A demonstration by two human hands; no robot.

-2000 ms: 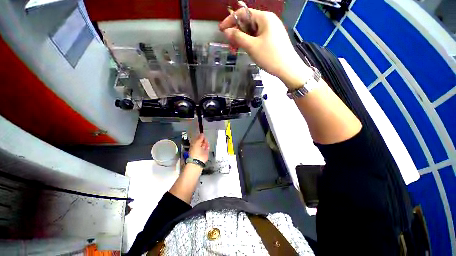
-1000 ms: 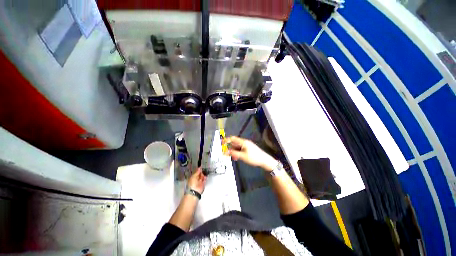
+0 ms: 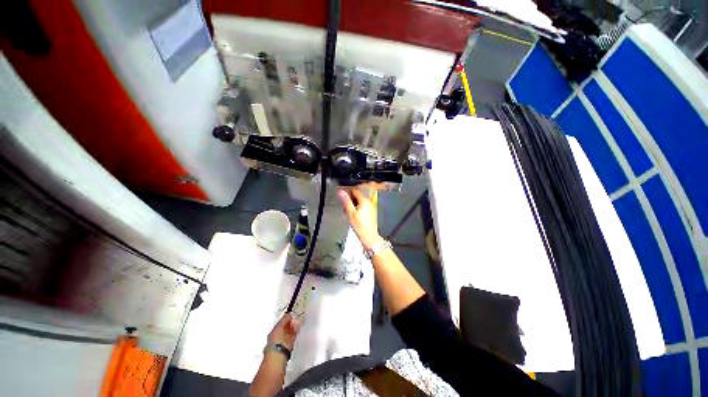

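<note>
A long black strap runs down from the machine's top, between the two inking rollers, and bends toward me. My left hand holds its lower end at the bottom centre. My right hand is raised just below the right roller, beside the strap and apart from it. Its fingers are partly bent; whether it still holds something small is too blurred to tell. The edge-painting machine has a dark red frame and a clear front cover.
A strap stack lies along the white table at right, with a dark brown square. A white bucket and a blue-capped bottle stand below the machine. The oven's pale wall and an orange item are at left.
My left hand has pulled the strap's end down toward me, and the strap now curves. My right hand has come down from the machine's top, then risen to just under the rollers.
</note>
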